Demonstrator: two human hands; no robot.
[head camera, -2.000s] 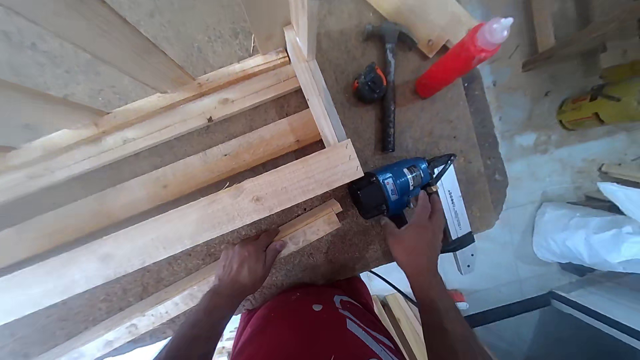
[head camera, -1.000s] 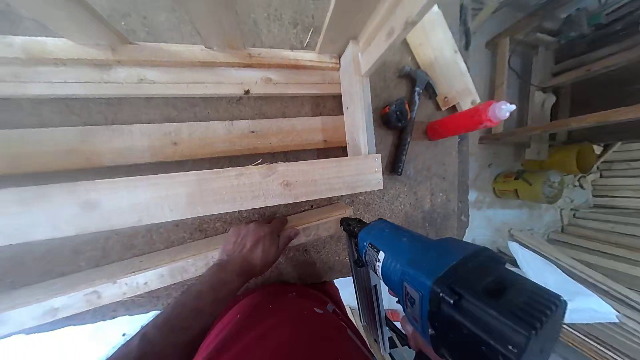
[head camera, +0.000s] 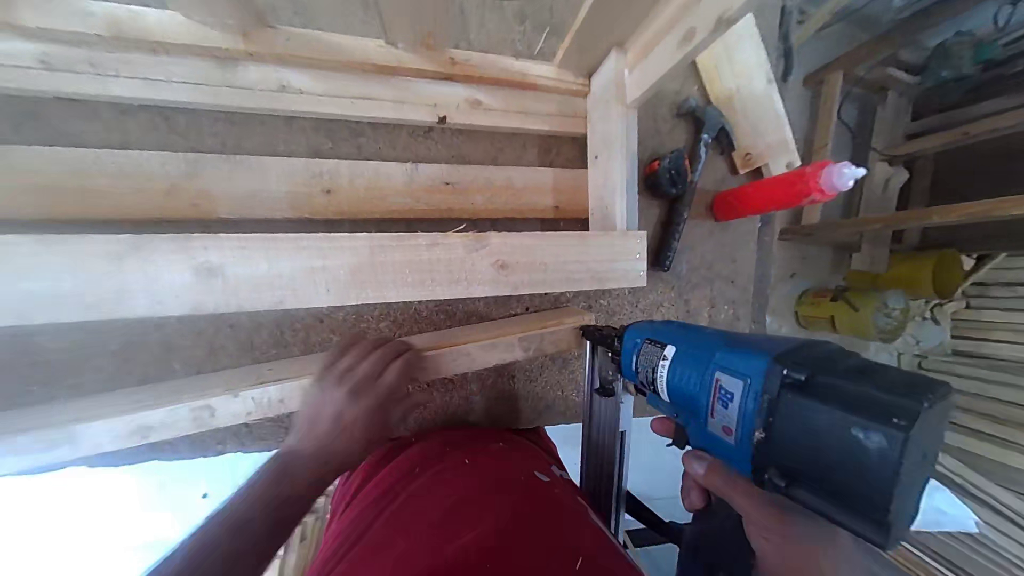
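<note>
My right hand (head camera: 744, 496) grips the handle of a blue and black nail gun (head camera: 712, 392), its nose touching the right end of a narrow wooden batten (head camera: 496, 348). Blurred, my left hand (head camera: 364, 400) lies over the middle of that batten; whether its fingers close around the wood cannot be told. Beyond the batten, a wider wooden board (head camera: 336, 268) forms the near side of a slatted wooden frame, with small nail heads at its right end. The upright cross piece (head camera: 612, 152) of the frame meets that board.
Right of the frame lie a tape measure (head camera: 666, 174), a claw hammer (head camera: 690, 192), a red bottle with a white nozzle (head camera: 780, 190) and a wood offcut (head camera: 748, 88) on the worktable (head camera: 672, 300). Farther right are yellow containers (head camera: 852, 312) and stacked wooden strips (head camera: 988, 344).
My right hand has lifted the nail gun from the table and brought its nose to the batten's end. The view has turned. My left hand has stayed by the batten.
</note>
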